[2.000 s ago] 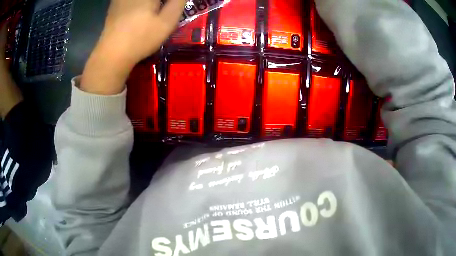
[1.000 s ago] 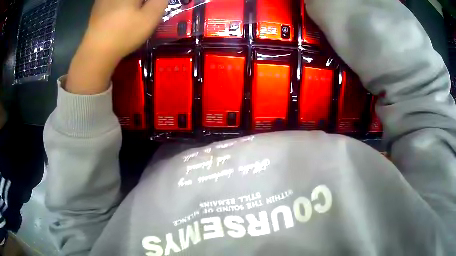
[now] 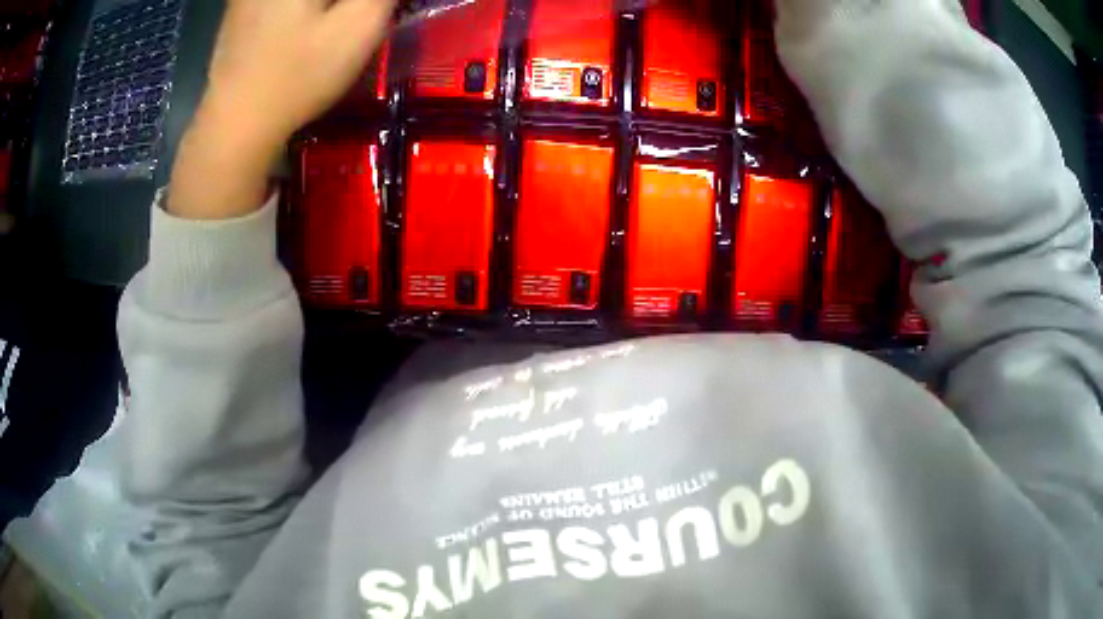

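My left hand (image 3: 284, 73) is at the top left, its fingertips partly cut off by the top edge. It holds a clear sticker sheet (image 3: 438, 12), of which only a shiny strip shows over the upper red shells. My right hand is out of the picture above the top edge; only its sleeve shows. Under both arms lies a black blister tray (image 3: 508, 123) with red shells in rows. A red shell (image 3: 562, 218) in the near row has a small dark oval at its lower corner. A shell in the upper row (image 3: 569, 42) has a dark oval with a pale mark.
A dark gridded tray (image 3: 121, 91) lies at the far left on the green-grey work surface (image 3: 85, 230). My grey sweatshirt (image 3: 581, 484) fills the lower view. Part of another person's dark sleeve with white stripes (image 3: 10, 375) shows at the left edge.
The clear sheet has moved up, and its black ovals are mostly out of view. My left hand sits higher and further left than two seconds ago. The neighbour's arm has moved mostly out of view.
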